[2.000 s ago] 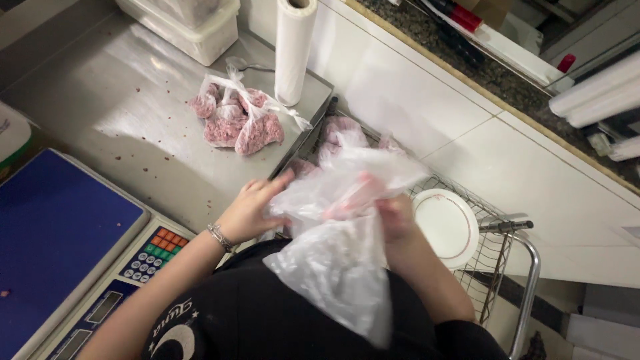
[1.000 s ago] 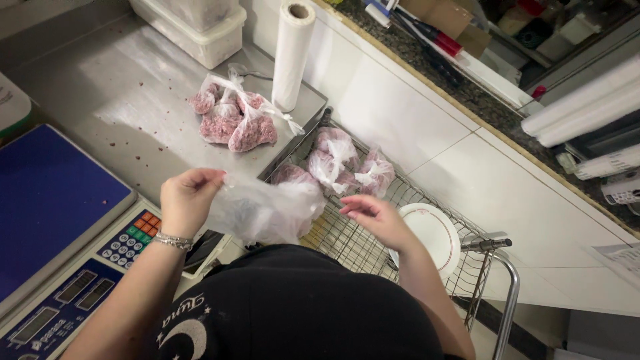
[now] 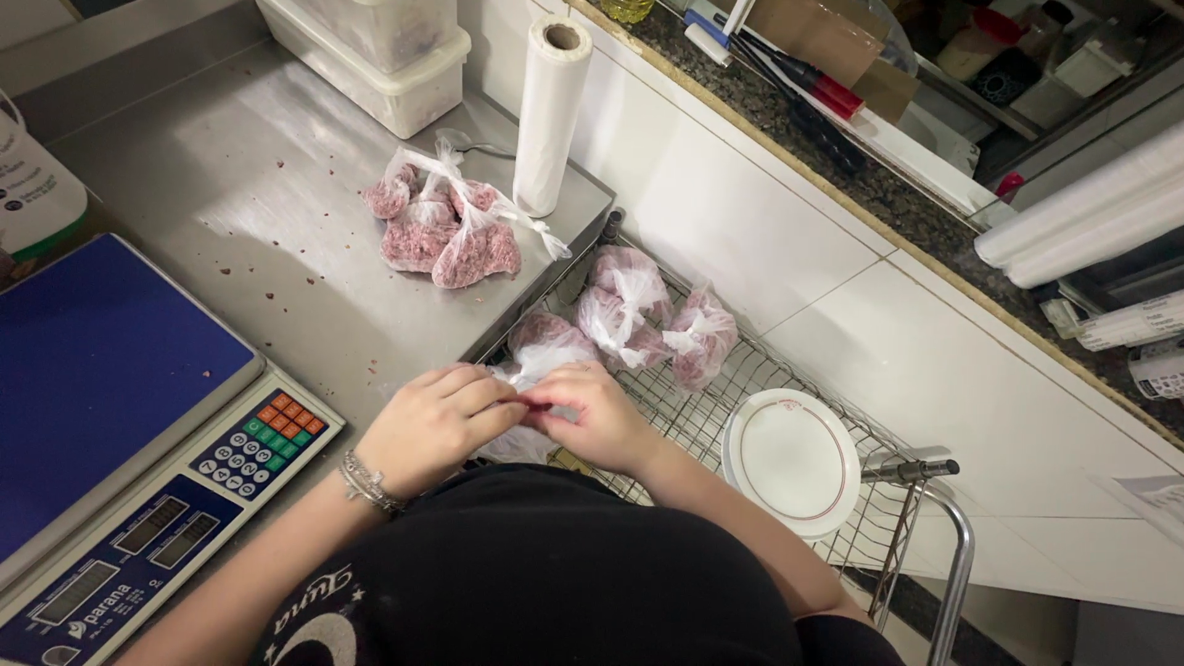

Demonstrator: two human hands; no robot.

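My left hand (image 3: 439, 427), with a bracelet at the wrist, and my right hand (image 3: 595, 413) meet in front of my torso, pinching the top of a clear plastic bag (image 3: 520, 446) between their fingertips. Most of that bag is hidden by my hands and shirt. Just beyond my fingers, a tied bag of ground meat (image 3: 551, 340) lies in the wire basket (image 3: 731, 421), beside further knotted bags of ground meat (image 3: 700, 335). More tied meat bags (image 3: 476, 250) rest on the steel counter (image 3: 319, 268), near an upright roll of plastic bags (image 3: 553, 116).
A digital scale (image 3: 111, 314) stands at the left. Lidded plastic containers (image 3: 407, 88) are stacked at the counter's back. White plates (image 3: 791, 462) sit in the basket's right part. A granite ledge (image 3: 888, 222) runs above the tiled wall, with plastic rolls (image 3: 1091, 203) at the right.
My hands have come together; one second ago they were apart, with the left one holding the thin bag out over the basket. Two seconds ago both were handling plastic there.
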